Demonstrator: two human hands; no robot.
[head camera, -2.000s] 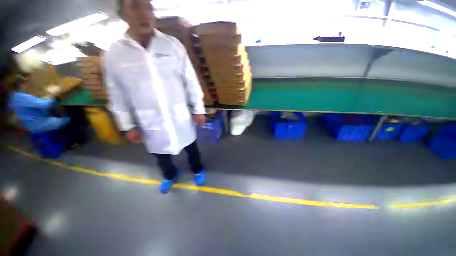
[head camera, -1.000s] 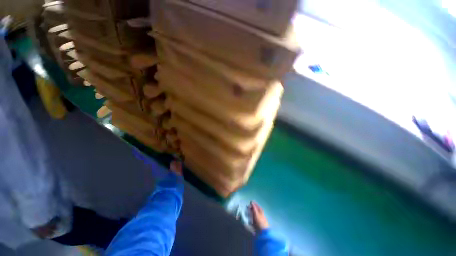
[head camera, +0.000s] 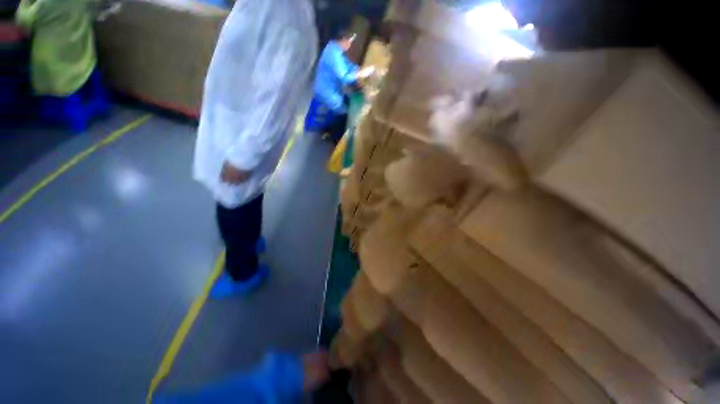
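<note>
Stacked brown cartons (head camera: 489, 276) with rounded flap edges fill the right side of the view, close to me and tilted by the camera angle. The top carton (head camera: 631, 150) shows pale brown panels. My left hand (head camera: 316, 371), in a blue sleeve, is at the bottom, beside the lower edge of the stack. It is small and blurred, and its fingers are partly hidden, so its grip cannot be told. My right hand is not in view.
A person in a white coat (head camera: 256, 95) stands on the grey floor left of the bench's green edge (head camera: 338, 276). A person in blue (head camera: 335, 75) sits farther back. Another in yellow-green (head camera: 61, 47) is at far left, near a large brown box (head camera: 162, 51). Yellow lines cross the floor.
The view has swung left and closer to the cartons. My left hand stays low beside the stack; my right hand has left the picture. The white-coated person now appears more centrally.
</note>
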